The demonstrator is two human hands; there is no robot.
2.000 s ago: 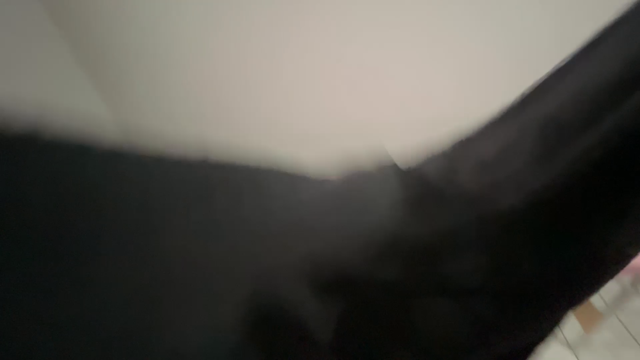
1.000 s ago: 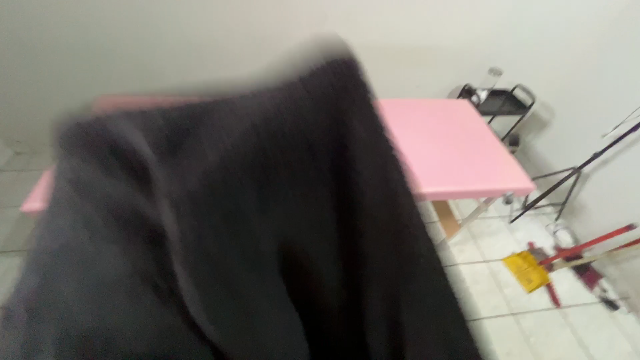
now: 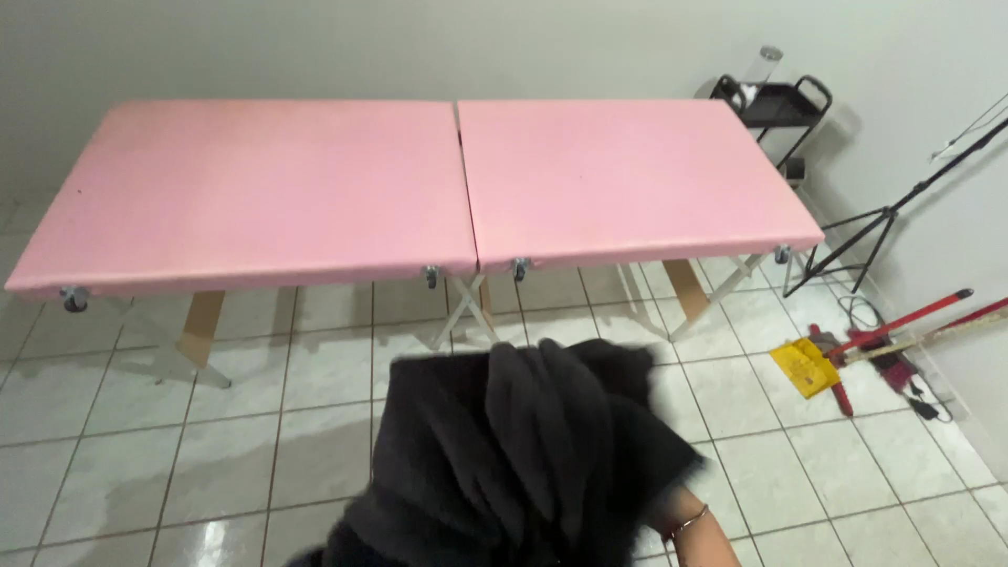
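A dark grey cloth (image 3: 512, 441), bunched in loose folds, fills the bottom centre. My right hand (image 3: 665, 516) reaches into it from the lower right; a thin bracelet circles the wrist, and the fingers are hidden by the fabric, so their hold does not show. My left hand cannot be seen. Beyond the cloth stands a folding massage table with a pink padded top (image 3: 315, 189), split across its middle, with metal latches along the near edge.
A black trolley (image 3: 780, 106) with a clear container (image 3: 765, 63) stands at the back right. Near the right wall are a black tripod (image 3: 886, 213), a red-handled tool (image 3: 906, 323), a yellow packet (image 3: 805, 368) and cables on the tiled floor (image 3: 323, 441).
The dark cloth, spread across much of the view before, is now lower and bunched together. The pink table top has come into full view, and my right wrist now shows.
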